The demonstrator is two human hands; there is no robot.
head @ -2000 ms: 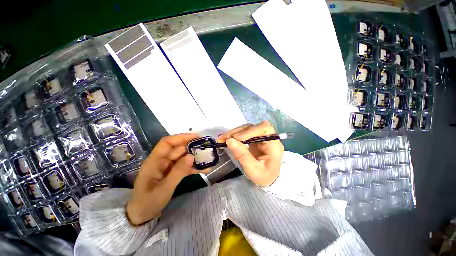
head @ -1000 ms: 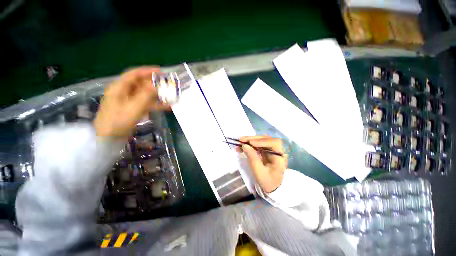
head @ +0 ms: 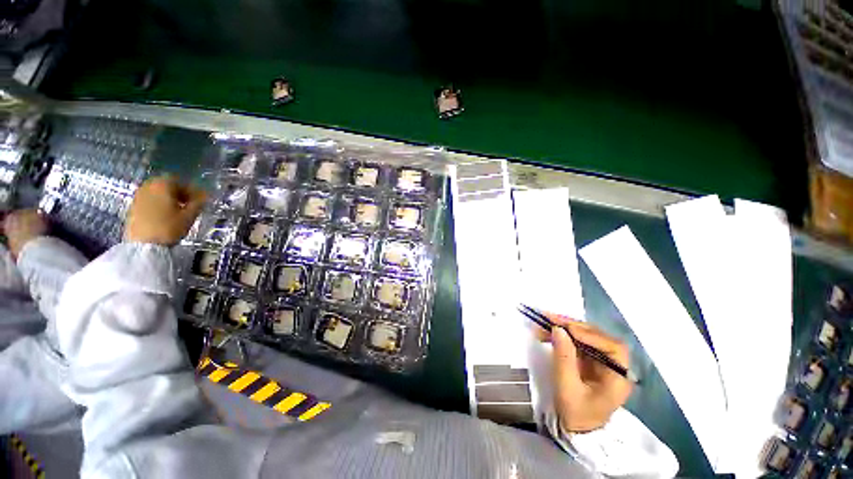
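Note:
My right hand [head: 591, 374] holds dark tweezers [head: 585, 348], their tips over a long white liner strip [head: 488, 281] with grey-brown blocks at both ends. My left hand [head: 165, 211] is at the left edge of the clear blister tray [head: 436, 271]. Its fingers are curled and blurred, and I cannot tell whether they hold anything. The tray holds rows of square device units [head: 386, 336] with dark rims and pale insides.
Two single units lie on the green conveyor [head: 599, 140]. Plain white strips [head: 655, 327] fan out right of my right hand. Another filled tray [head: 823, 393] is at the lower right. Another person's hand [head: 26, 227] and sleeve show at the left edge, near a silvery tray [head: 93, 178].
The view has swung left. My left hand has moved from above the liner strip, where it held a unit, to the tray's far left side. My right hand still holds the tweezers over the strip.

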